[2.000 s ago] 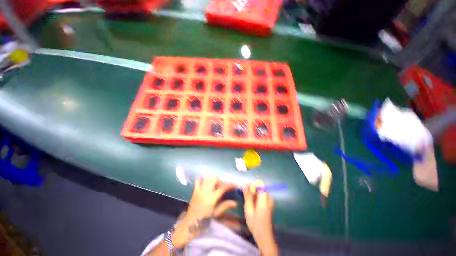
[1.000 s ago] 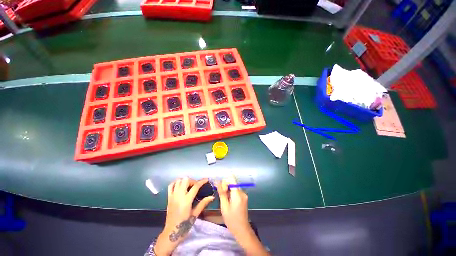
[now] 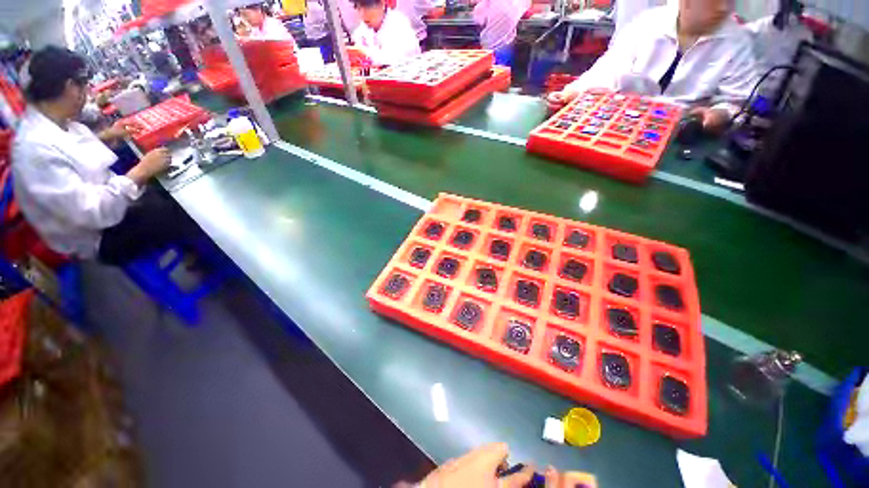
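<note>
My left hand [image 3: 469, 469] is at the bottom edge, cut off by it, with its fingers on a small black unit [image 3: 515, 471]. Only the fingertips of my right hand [image 3: 577, 479] show beside it. A small blue bit lies between the hands; what my right hand grips cannot be told. The orange-red tray [image 3: 448, 335] sits in front with black units in its pockets; its far-left corner pocket looks empty. A yellow pot [image 3: 581, 427] and a small white block [image 3: 554, 430] stand between tray and hands.
A clear bottle [image 3: 762, 375], white cloth [image 3: 701, 469] and blue bin [image 3: 843, 429] are at the right. Stacked red trays [image 3: 434, 92] and another tray [image 3: 596, 157] are across the bench. A person in white [image 3: 71, 181] sits left; others work opposite.
The view has swung left and up, so the hands sit at the bottom edge and the people and far trays have come into view. The tray's position on the bench looks unchanged.
</note>
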